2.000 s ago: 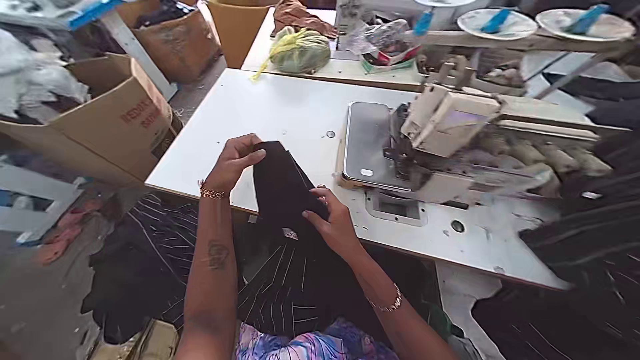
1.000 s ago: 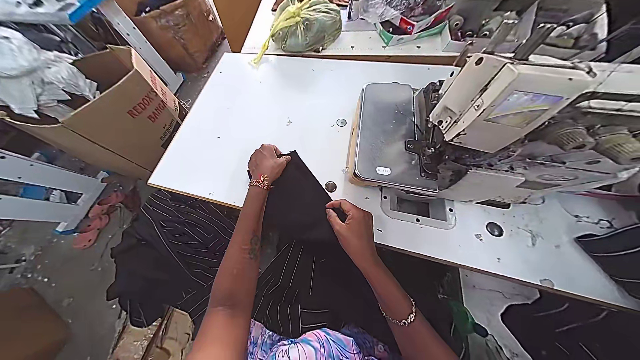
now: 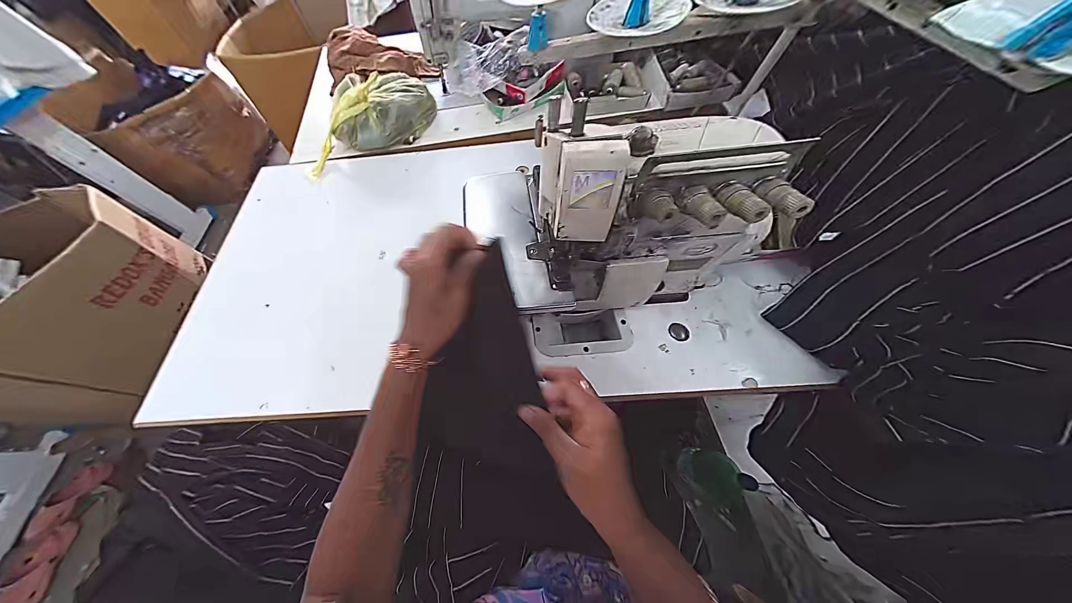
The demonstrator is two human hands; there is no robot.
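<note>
My left hand (image 3: 440, 280) pinches the top corner of a black fabric piece (image 3: 481, 360), just left of the metal plate of an overlock sewing machine (image 3: 590, 188). Lower down, the fabric's right edge is between the thumb and fingers of my right hand (image 3: 578, 419), near the front edge of the white sewing table (image 3: 276, 310). The fabric hangs over that edge towards my lap, where dark cloth with white stripes lies below it. My left hand is slightly blurred.
Striped dark cloth (image 3: 938, 276) is heaped at the right, partly on the table. Cardboard boxes (image 3: 100, 310) stand at the left. Behind are a tied plastic bag (image 3: 385, 110), small boxes with thread spools (image 3: 615, 84) and another table. A green bottle (image 3: 712, 481) is below the table edge.
My left hand, with the fabric's corner, has moved right and up to beside the machine's plate. The fabric has shifted towards the machine with it. The view has turned somewhat.
</note>
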